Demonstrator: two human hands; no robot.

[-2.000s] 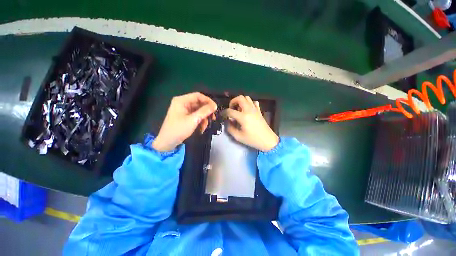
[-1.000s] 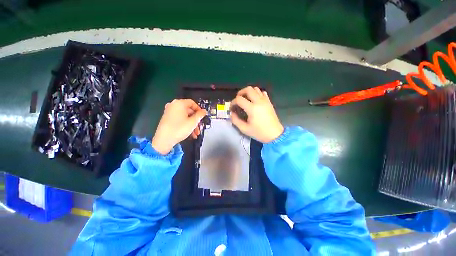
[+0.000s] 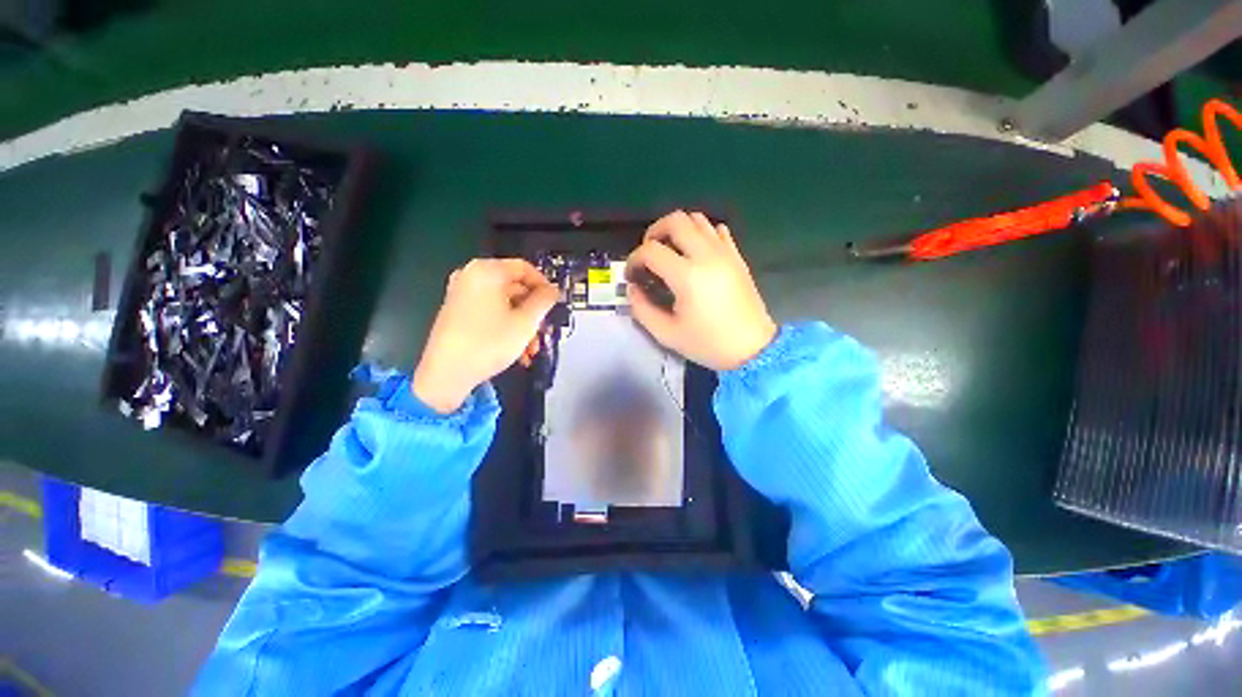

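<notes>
An open device unit with a shiny silver plate lies in a black carrier tray in front of me. Its circuit board is at the far end, with a yellow sticker on it. My left hand is at the board's left end, thumb and forefinger pinched together. Whether a part is between them is hidden. My right hand rests at the board's right end with curled fingers. Its fingertips are partly hidden, and I cannot tell if they hold anything.
A black parts bin heaped with flex strips is at left. An orange air gun with a coiled hose lies at right, above stacked clear trays. A metal bar stands at upper right. A blue crate is below left.
Both hands have moved apart from above the board's middle to its two ends, uncovering the yellow sticker. In the last second the hands have barely moved. The view has shifted slightly.
</notes>
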